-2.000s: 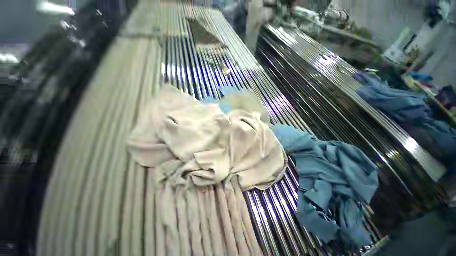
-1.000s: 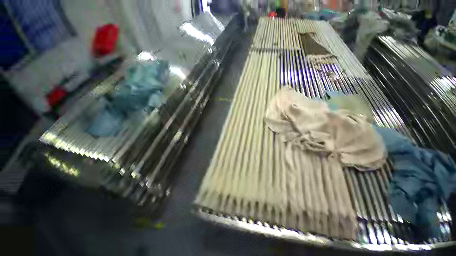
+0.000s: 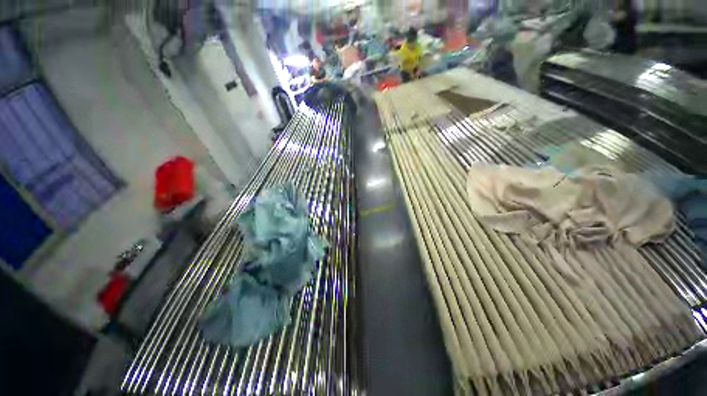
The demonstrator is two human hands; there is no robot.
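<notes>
Neither of my hands is in the picture. On the right rack, long beige fabric sleeves (image 3: 442, 224) lie side by side over the tubes, with gathered ends at the near edge. A crumpled beige-pink cloth (image 3: 574, 205) lies across them. Bare shiny steel tubes (image 3: 484, 143) show behind it. On the left rack, bare steel tubes (image 3: 209, 298) run away from me, and a crumpled blue-green cloth (image 3: 275, 255) lies on them. Part of a blue cloth (image 3: 695, 205) shows at the right edge.
A grey floor aisle (image 3: 387, 278) runs between the racks. A red container (image 3: 174, 183) and a smaller red item (image 3: 114, 292) are at the left by the wall. A person in yellow (image 3: 409, 54) and others are far back. Another dark rack (image 3: 628, 100) stands at the right.
The view has turned left. The left rack with its blue-green cloth has come into full view, and the beige cloths have shifted right in the picture. The cloths look unmoved on the racks.
</notes>
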